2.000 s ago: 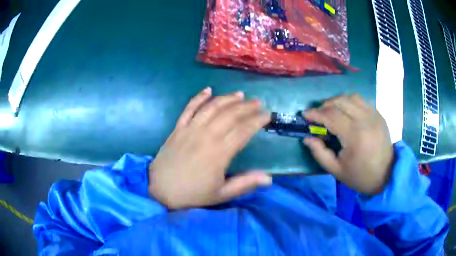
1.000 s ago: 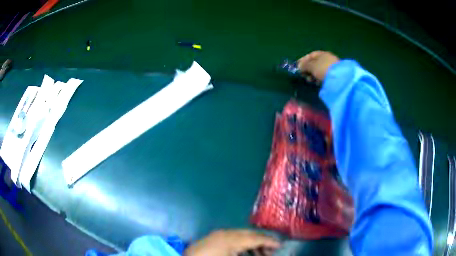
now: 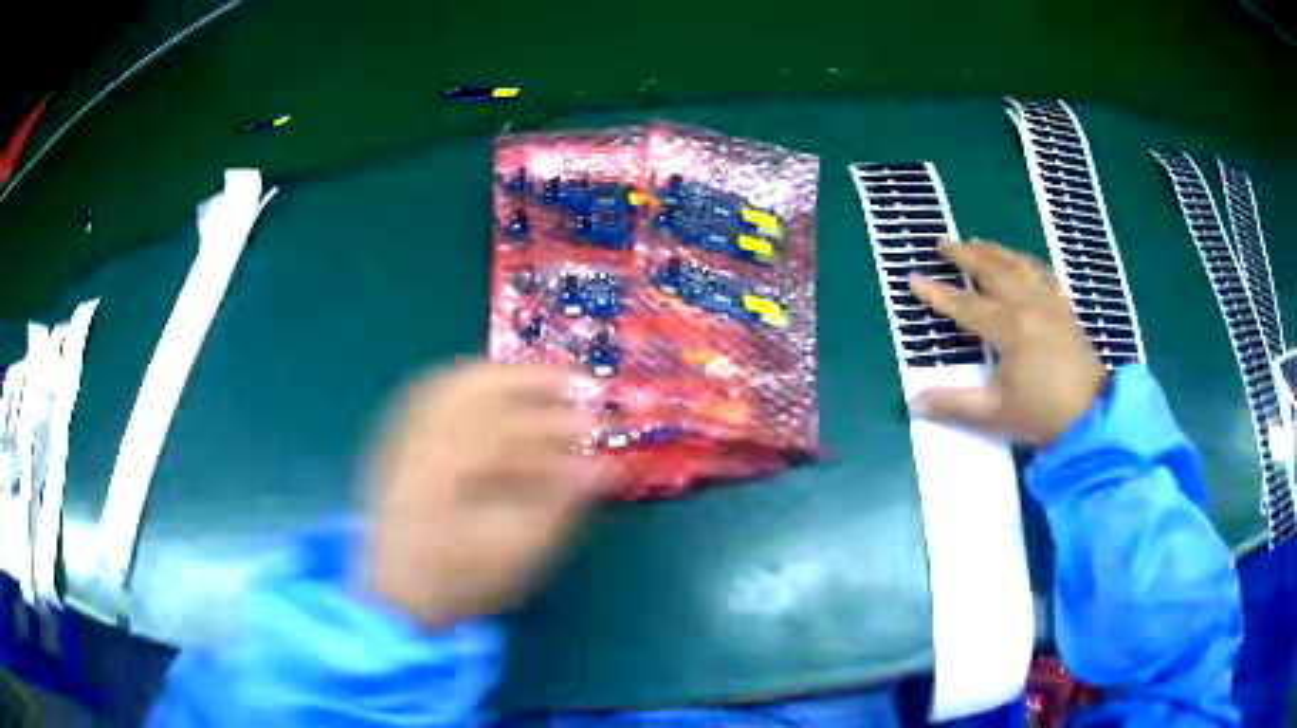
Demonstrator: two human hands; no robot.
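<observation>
The pinkish-red bubble bag lies flat in front of me, with several small dark blue circuit boards on it, some with yellow ends. My left hand is blurred over the bag's lower left corner; whether it holds anything cannot be told. My right hand is at the sticker strip, fingers apart on and beside the lowest black bars; the strip's lower part is bare white. No piece shows in the right fingers.
More sticker strips with black bars lie at the right. Long white liner strips lie at the left. Two loose boards lie on the darker green surface at the far side. Red bubble bags show below the table edge at right.
My right hand has come back from the far green surface, where it held a board, to the sticker strip. My left hand has moved up over the bag's corner. The view has turned right.
</observation>
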